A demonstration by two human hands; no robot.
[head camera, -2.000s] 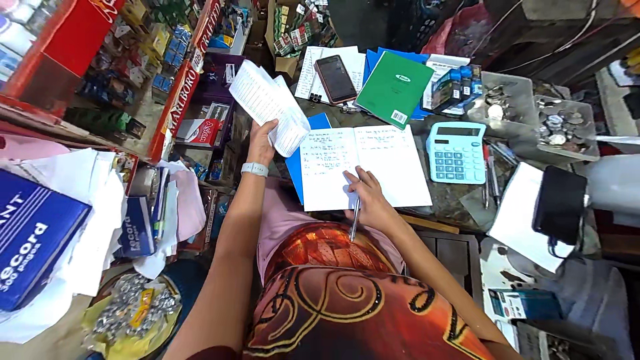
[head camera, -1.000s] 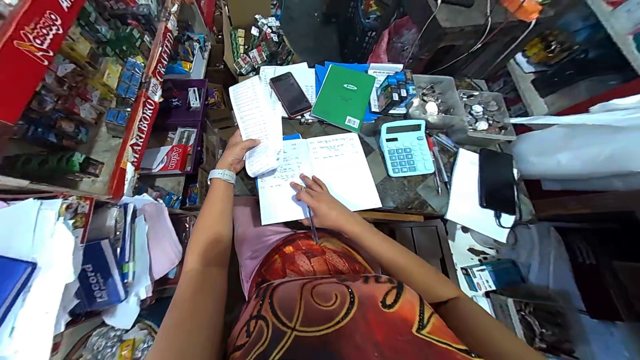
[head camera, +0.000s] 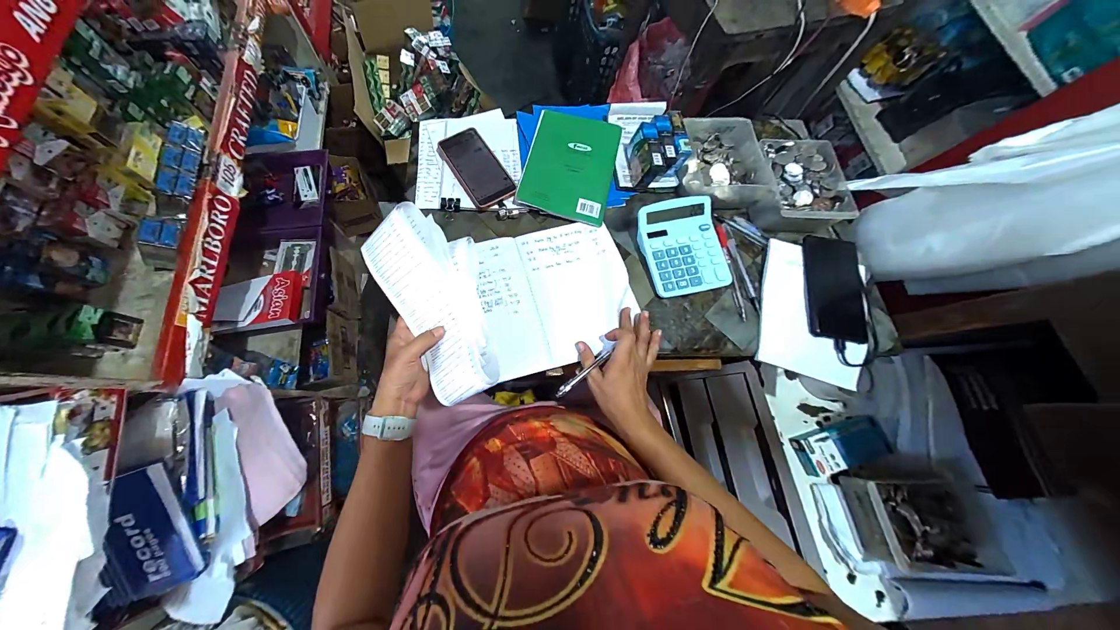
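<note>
My left hand (head camera: 404,372), with a pale watch on its wrist, grips a bundle of long paper slips (head camera: 433,302) that covers part of the left page of an open notebook (head camera: 560,302). The pages bear handwriting. A pen (head camera: 584,371) is held in my right hand (head camera: 623,363), whose fingers lie at the notebook's lower right corner. Right of the notebook lies a light-blue calculator (head camera: 683,246). Beyond the notebook are a green notebook (head camera: 570,166) and a smartphone (head camera: 477,166), which rests on clipped papers (head camera: 429,179).
Two plastic containers of coins (head camera: 722,162) (head camera: 809,175) stand at the back right. Pens (head camera: 739,267) lie beside the calculator. A black device (head camera: 834,289) with a cable rests on white paper (head camera: 779,337). Shelves with packets (head camera: 179,166) rise at left; a stool or rack with slats is below right.
My right hand has moved from the middle of the notebook to its lower right corner, with the pen still held. The paper slips in my left hand now hang lower over the left page.
</note>
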